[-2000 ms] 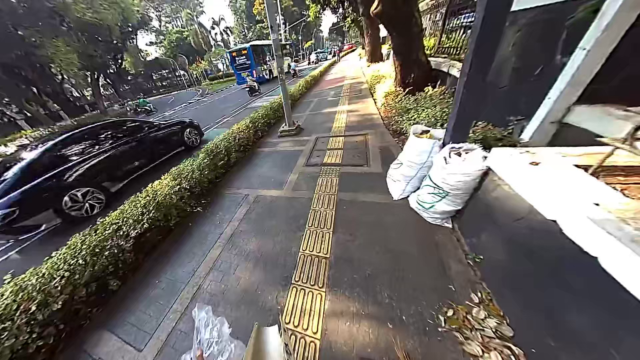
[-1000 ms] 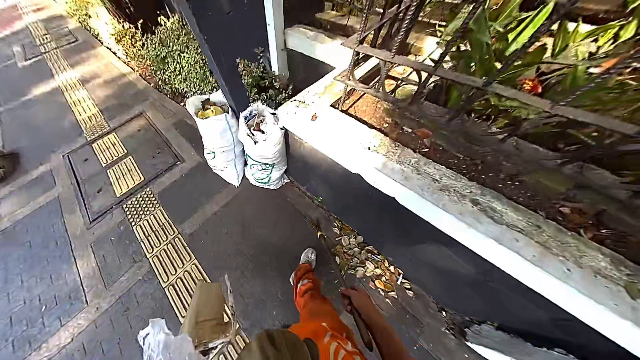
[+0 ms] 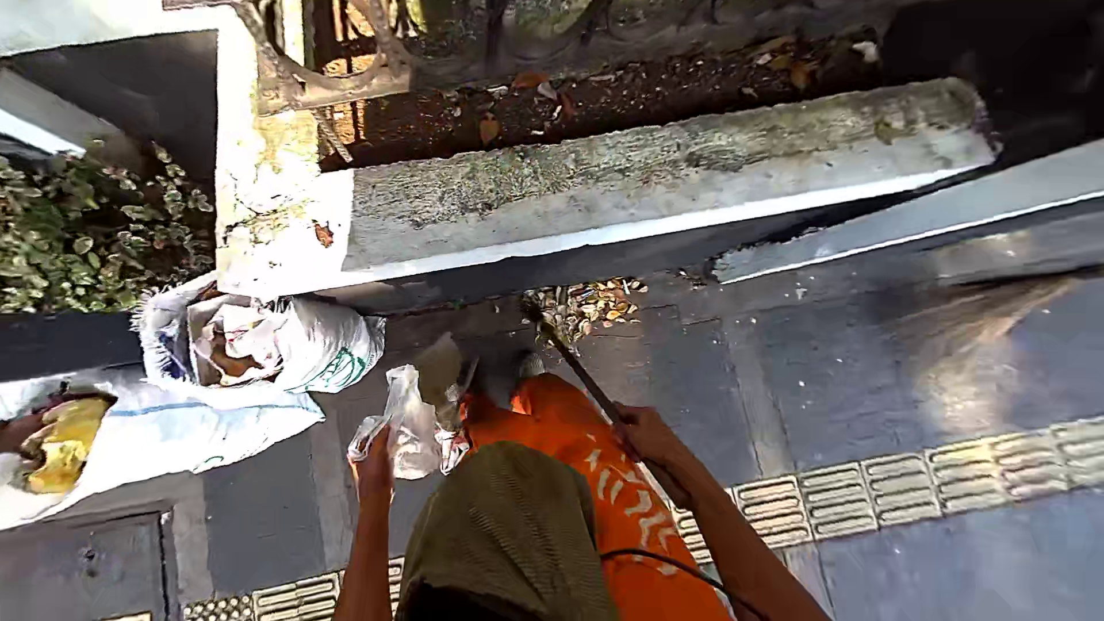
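My left hand (image 3: pixel 373 466) is shut on a translucent plastic bag (image 3: pixel 411 431). Just beyond it is a tan piece, perhaps cardboard (image 3: pixel 440 366); what holds it is unclear. My right hand (image 3: pixel 642 431) grips a long, thin dark stick (image 3: pixel 586 375), which slants up and left. The stick's far end touches or hangs just over a pile of dry leaves (image 3: pixel 595 306) at the foot of the wall. To the left of the pile, a white woven sack (image 3: pixel 332 345) with filled contents lies against another white sack (image 3: pixel 216 427) holding something yellow.
A low wall with a white edge (image 3: pixel 604 207) borders the pavement, with soil and a metal fence (image 3: pixel 336 90) behind it. Leafy shrubs (image 3: pixel 95 233) grow at the left. Yellowish tactile paving (image 3: pixel 906 492) crosses behind my legs, and a cover (image 3: pixel 86 569) is set in the pavement at lower left.
The view has swung round to the right and down toward the wall. The stick's far end now shows at the leaf pile, and the sacks appear at the left.
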